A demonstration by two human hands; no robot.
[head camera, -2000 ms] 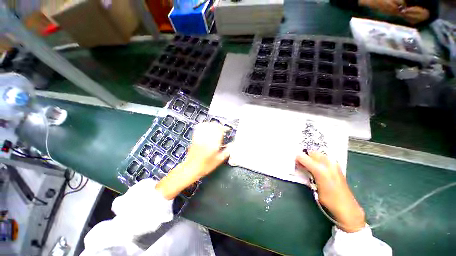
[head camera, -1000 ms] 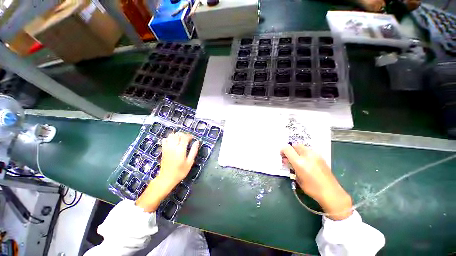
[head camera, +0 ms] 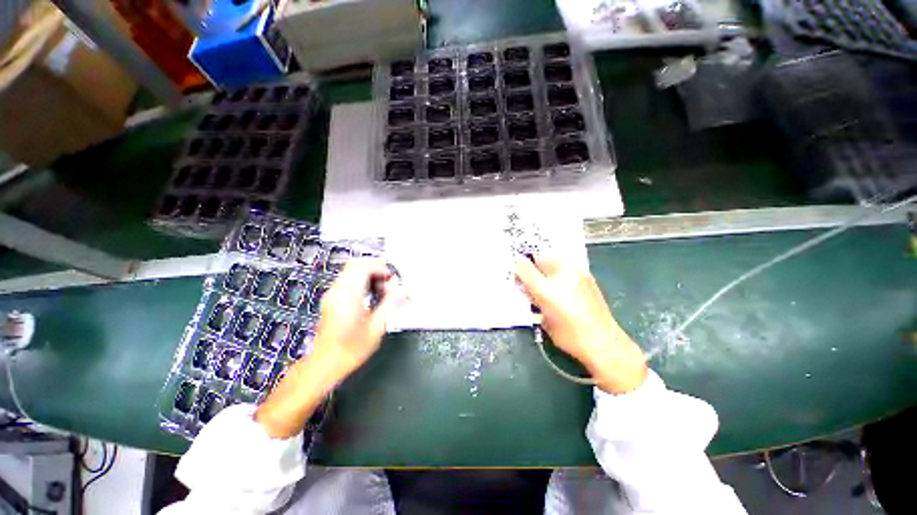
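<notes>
My left hand is over the right side of the near blister tray, with a small black housing frame between thumb and fingers near the left edge of the white work sheet. My right hand rests at the sheet's right side and grips a dark pick-up pen, mostly hidden by the fingers. Its thin air hose curves under the wrist and off to the right. A heap of tiny dark parts lies on the sheet just beyond my right fingertips.
Centre blister trays stand on a white board ahead. A darker tray stack is at far left. A white parts tray and a plastic bag are at upper right. Bright specks lie on the green mat.
The view has shifted right. My left hand has moved from the middle of the near tray to its right edge, now with a black frame visible. My right hand stays by the parts heap.
</notes>
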